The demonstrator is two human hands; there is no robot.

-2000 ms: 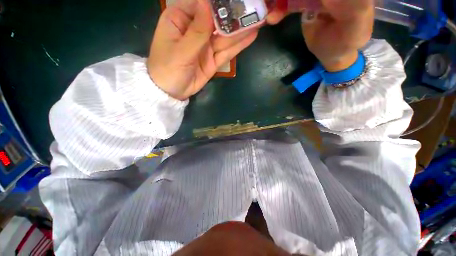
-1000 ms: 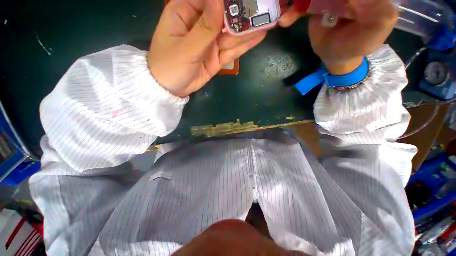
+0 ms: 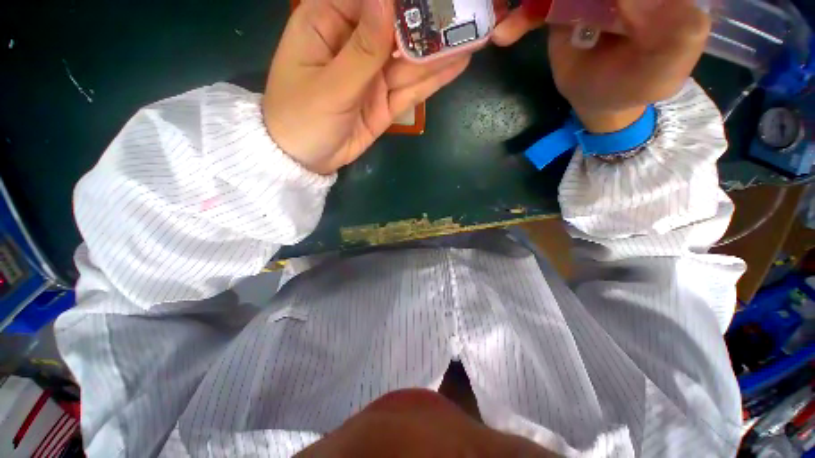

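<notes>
My left hand holds a pinkish-white device housing at the top edge of the picture. Its open side faces up and shows a circuit board with silver and dark parts. My right hand is shut on the dispensing syringe, whose contents look pink-red. The syringe's front end is beside the right rim of the housing; whether the tip touches it cannot be told. The upper parts of the housing and both hands are cut off by the picture's edge.
A square plate with a red-brown border lies partly under my left hand. A blue-grey box with a round gauge stands at the right. A clear plastic object is behind my right hand. A blue machine is at the left edge.
Over two seconds, both hands, the housing and the syringe have shifted slightly right. Since one second ago they have moved only a little left. Both grips are unchanged.
</notes>
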